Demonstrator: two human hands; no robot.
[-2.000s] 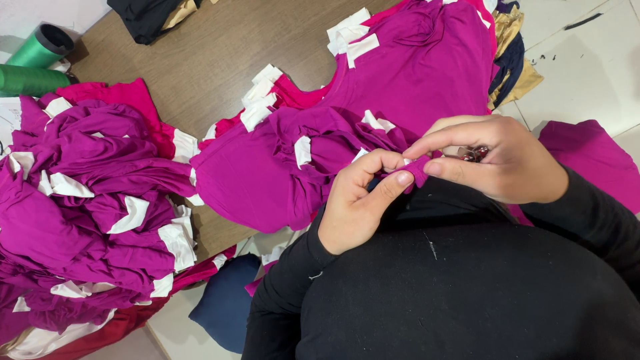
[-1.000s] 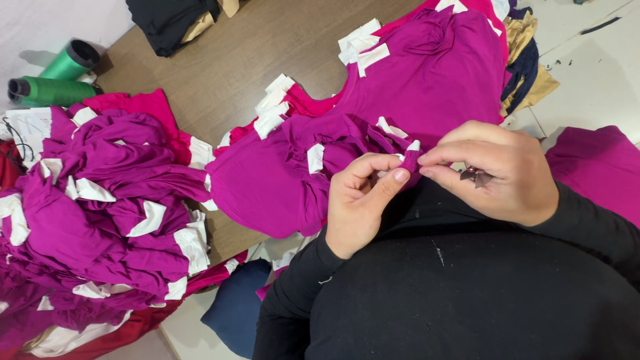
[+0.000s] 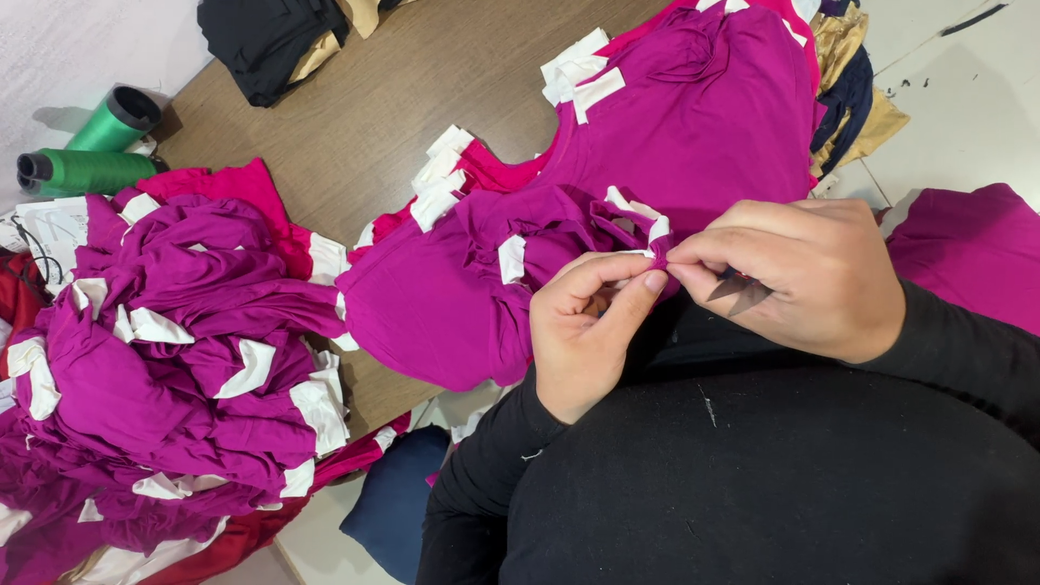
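Note:
A magenta knit garment with white fabric tabs lies over the table's front edge. My left hand pinches a gathered bit of its edge between thumb and forefinger. Fingertip to fingertip with it, my right hand pinches the same magenta edge beside a white strip. Two pointed metal blades, probably thread snips, stick out from under my right palm; their handles are hidden in the hand. Bright pink fabric shows beneath the magenta garment.
A heap of magenta garments with white tabs covers the left side. Green thread cones lie behind it on the wooden table. Folded black fabric is at the back. Tan and navy cloth sits right; a dark blue piece is below.
Both hands keep their pinch on the magenta fabric. The blades in my right hand now show apart, pointing left, where earlier a small metal part showed at the palm.

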